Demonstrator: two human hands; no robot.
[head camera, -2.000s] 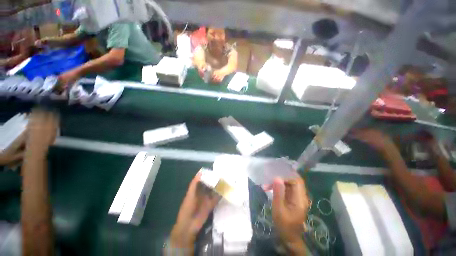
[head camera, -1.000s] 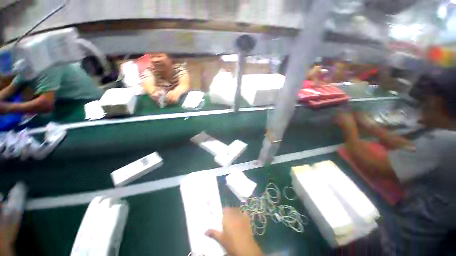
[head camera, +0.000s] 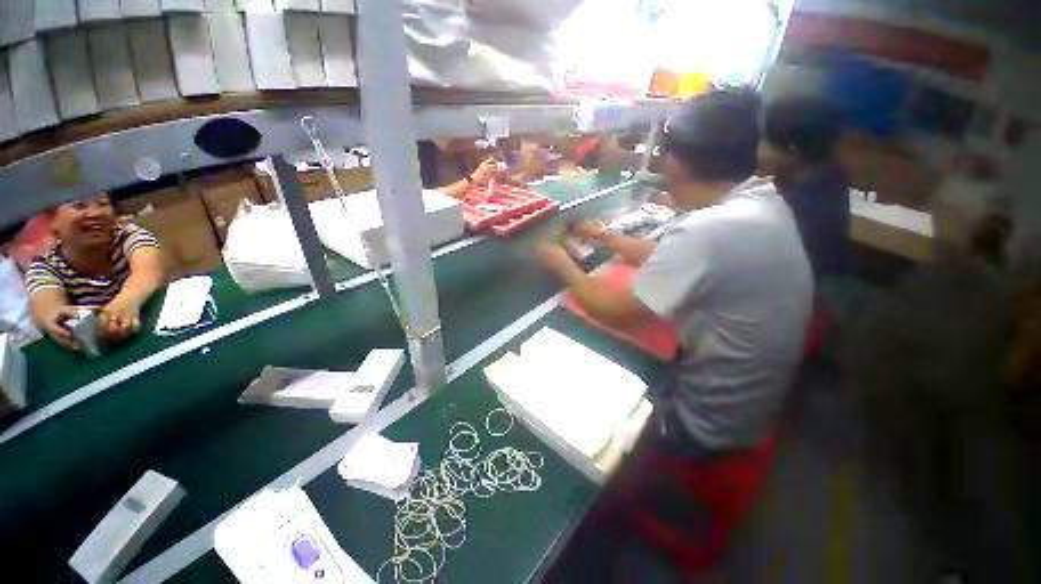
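Note:
Neither of my hands is in the picture. Nearest in front of me, cut off by the bottom edge, lies a pile of flat white cartons (head camera: 265, 545); the top one has a purple round print. A small pile of folded white leaflets (head camera: 380, 464) lies just beyond it. Tangled cream rubber bands (head camera: 440, 502) spread to the right of both piles on the green surface. A two-column cream-white carton stack (head camera: 571, 394) lies further right, near the bench edge.
White cartons (head camera: 128, 527) lie on the belt beyond the white strip (head camera: 308, 470). A grey metal post (head camera: 402, 194) stands at the strip. A neighbour in a grey shirt (head camera: 731, 308) sits at right by a red mat (head camera: 622, 310). Another person (head camera: 97, 268) works opposite; a red tray (head camera: 502, 208) lies across.
The view has swung right, so things shifted left in the picture. The hand that was on the carton pile has left the picture, and the left-hand cartons are out of view.

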